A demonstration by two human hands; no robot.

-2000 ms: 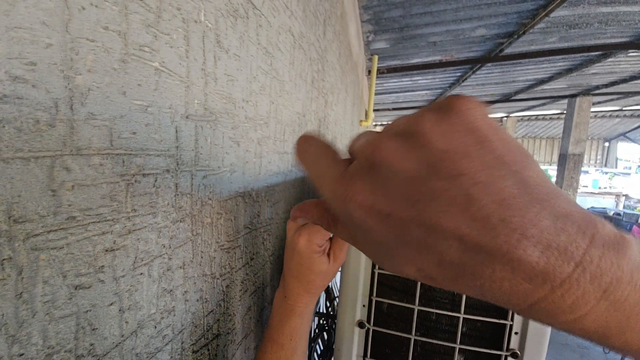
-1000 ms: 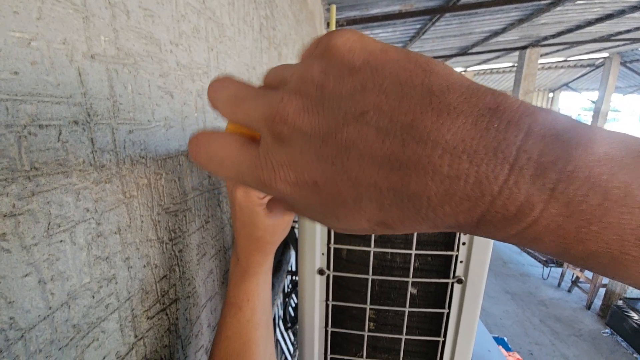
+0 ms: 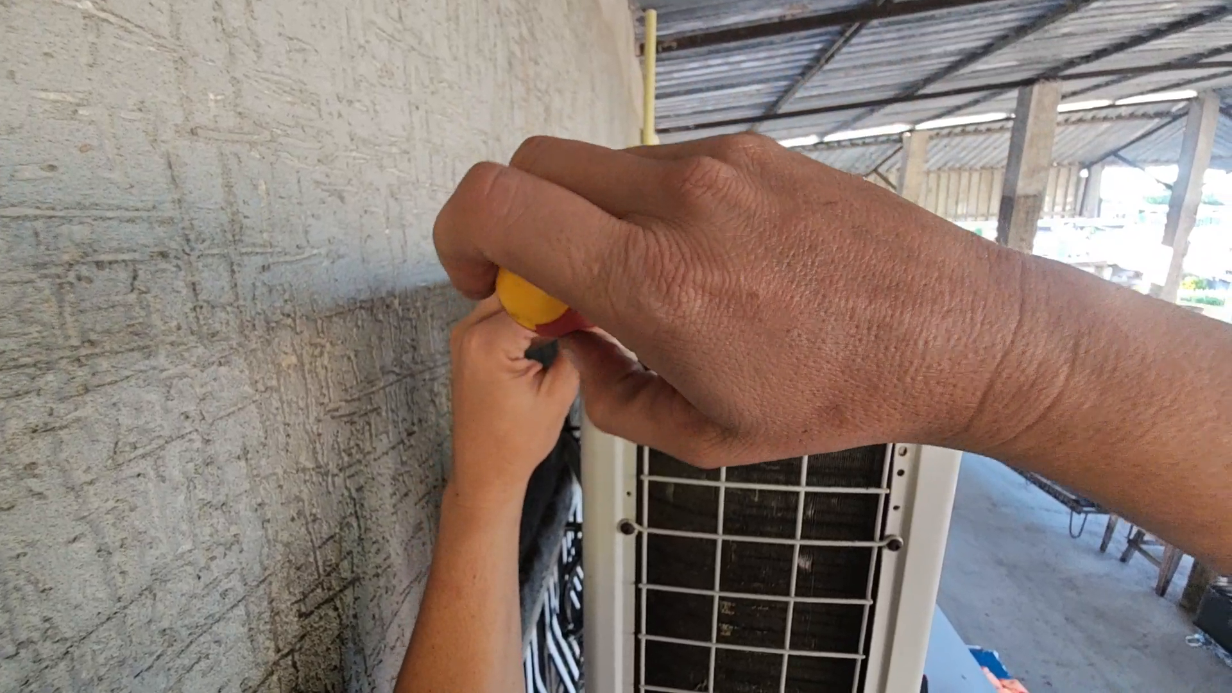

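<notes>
My right hand (image 3: pixel 751 298) spans the middle of the view, its fingers curled around a yellow and red rounded handle (image 3: pixel 529 300), probably a screwdriver's; its far end is hidden. Just behind and below, my left hand (image 3: pixel 505 395) is raised between the wall and an air conditioner outdoor unit (image 3: pixel 608 577), with fingers bent; a small dark thing shows at its thumb, and whether it grips that is unclear. The unit's white wire grille (image 3: pixel 756 592) covers dark coil fins below my right hand.
A rough plastered wall (image 3: pixel 192 385) fills the left side, close to my left forearm. Dark tubing (image 3: pixel 551 520) runs down between wall and unit. A yellow pipe (image 3: pixel 650 77) rises behind. Concrete posts (image 3: pixel 1028 164) hold a corrugated metal roof (image 3: pixel 924 58) at right.
My right hand has stayed up by my left hand while its fingers and wrist shifted pose; the yellow handle, barely visible one second ago, now shows plainly between its fingers.
</notes>
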